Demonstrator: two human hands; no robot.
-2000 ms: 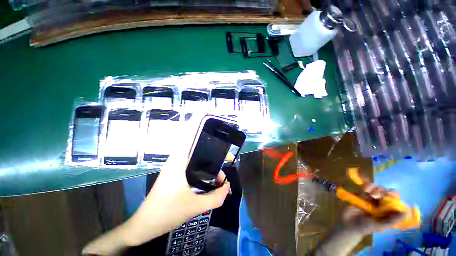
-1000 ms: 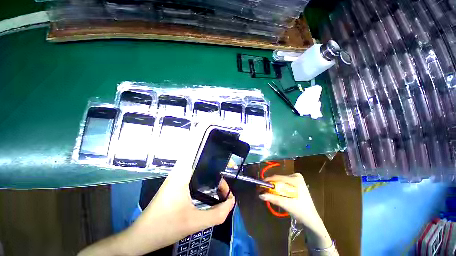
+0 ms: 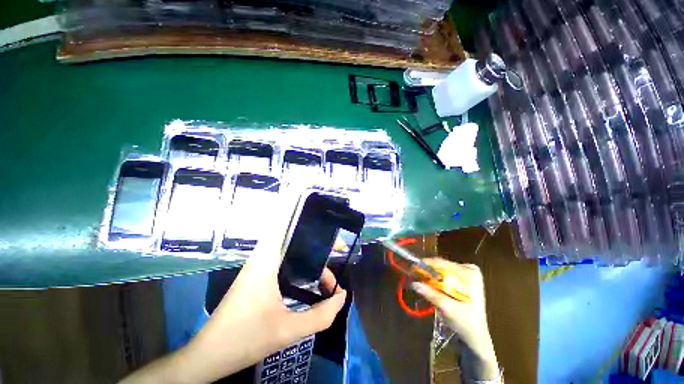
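Note:
My left hand [image 3: 289, 307] holds a flip phone [image 3: 306, 247] by its lid, over the bench edge. The phone's keypad [image 3: 286, 363] shows below the hand. A black-bordered display lens [image 3: 341, 244] is tilted over the screen, its far side standing off the lid. My right hand [image 3: 459, 296] grips the orange air blow gun [image 3: 444, 279] to the right of the phone. Its metal nozzle points up and left, apart from the phone. A clear lens tray [image 3: 191, 247] with two rows of panels lies on the green mat behind the phone.
A white bottle [image 3: 465, 88], black frames [image 3: 373, 94], dark tweezers [image 3: 420, 141] and a crumpled white cloth [image 3: 459, 148] lie at the back right of the mat. Stacked trays lean at the right [image 3: 585, 135]; others lie on a wooden board [image 3: 225, 46]. An open cardboard box [image 3: 510, 300] is below the edge.
The blow gun came in from the lower right to the phone. Its nozzle has since drawn back a little to the right. My left hand still holds the phone and lens.

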